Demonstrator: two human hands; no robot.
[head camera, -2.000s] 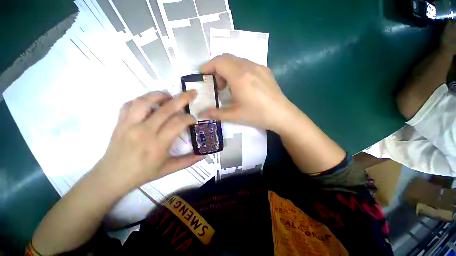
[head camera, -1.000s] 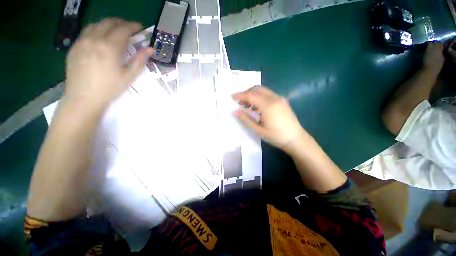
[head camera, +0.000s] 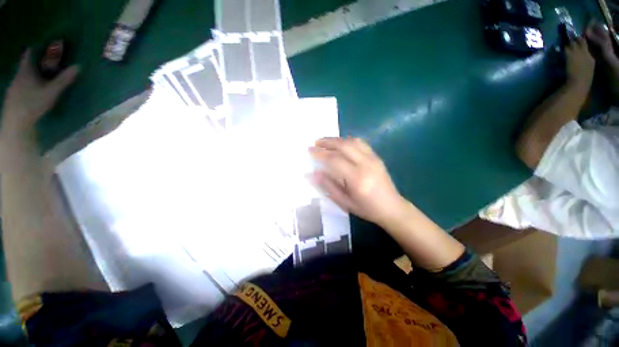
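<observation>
My left hand (head camera: 37, 98) is at the far left, with thumb and fingers apart around a small dark handset (head camera: 52, 57) on the green bench; no clear grip shows. My right hand (head camera: 360, 179) is over the long white sticker sheet (head camera: 326, 115), fingers pointing left and blurred. Glare hides whether its fingertips hold a piece. Grey rectangular stickers (head camera: 309, 220) show below that hand. The fanned sheet stack (head camera: 122, 196) lies left of it, washed out by glare, with no handset on it.
A pale-faced handset (head camera: 129, 30) lies at the upper left. Dark devices (head camera: 514, 34) stand at the upper right, near another worker's hands and white sleeve (head camera: 577, 169). A pale strip (head camera: 353, 22) crosses the green bench (head camera: 421, 115). A brown cardboard box (head camera: 526, 261) is below right.
The handset worked on earlier has left the sheets, and a handset now lies at the upper left. My left hand has moved to the far left; my right hand has stayed over the sticker sheet.
</observation>
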